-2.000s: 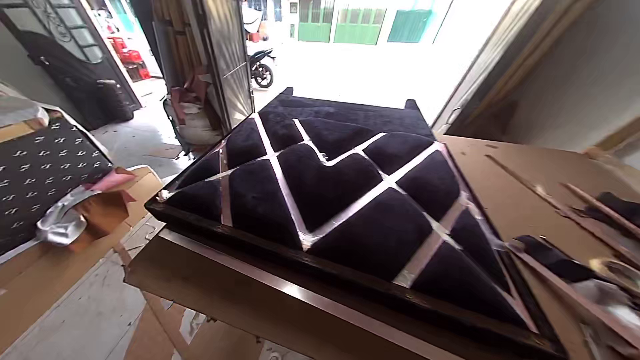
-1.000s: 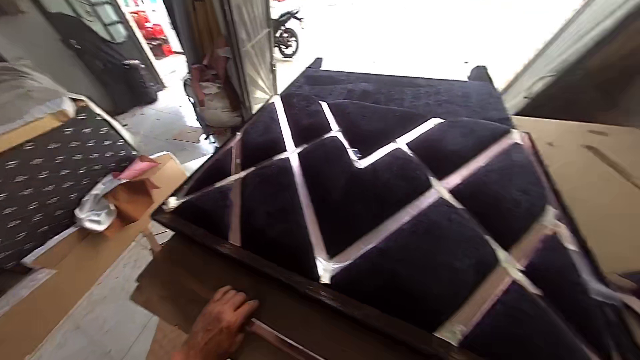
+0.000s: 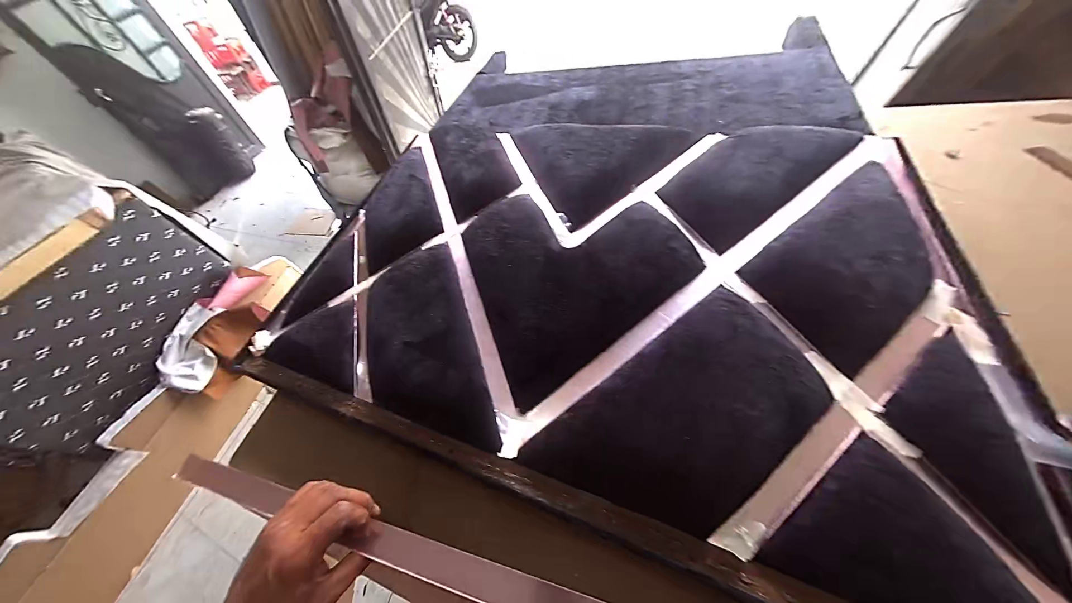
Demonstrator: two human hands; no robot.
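Observation:
My left hand (image 3: 306,544) grips a long flat pinkish metallic strip (image 3: 444,561), with its fingers over the top edge and the thumb below. The strip slants across the bottom of the view, in front of the dark frame edge (image 3: 502,477) of a large padded panel. That panel is covered in dark velvet-like fabric (image 3: 586,310). Shiny pinkish bands (image 3: 624,368) cross it in diamond and zigzag shapes, with pale tape-like pieces (image 3: 511,431) at several joints and ends. My right hand is out of view.
A dark patterned upholstered piece (image 3: 109,310) stands at left, beside crumpled silvery and brown wrapping (image 3: 193,347). Cardboard (image 3: 180,452) lies on the floor. A tan board (image 3: 1005,218) is at right. Beyond are a metal gate (image 3: 389,67), a filled sack (image 3: 343,167) and a motorcycle wheel (image 3: 456,32).
My left hand, absent two seconds ago, came in at the bottom by the strip and now holds it. The strip's left end now sticks out past the hand. The view has moved nearer the panel.

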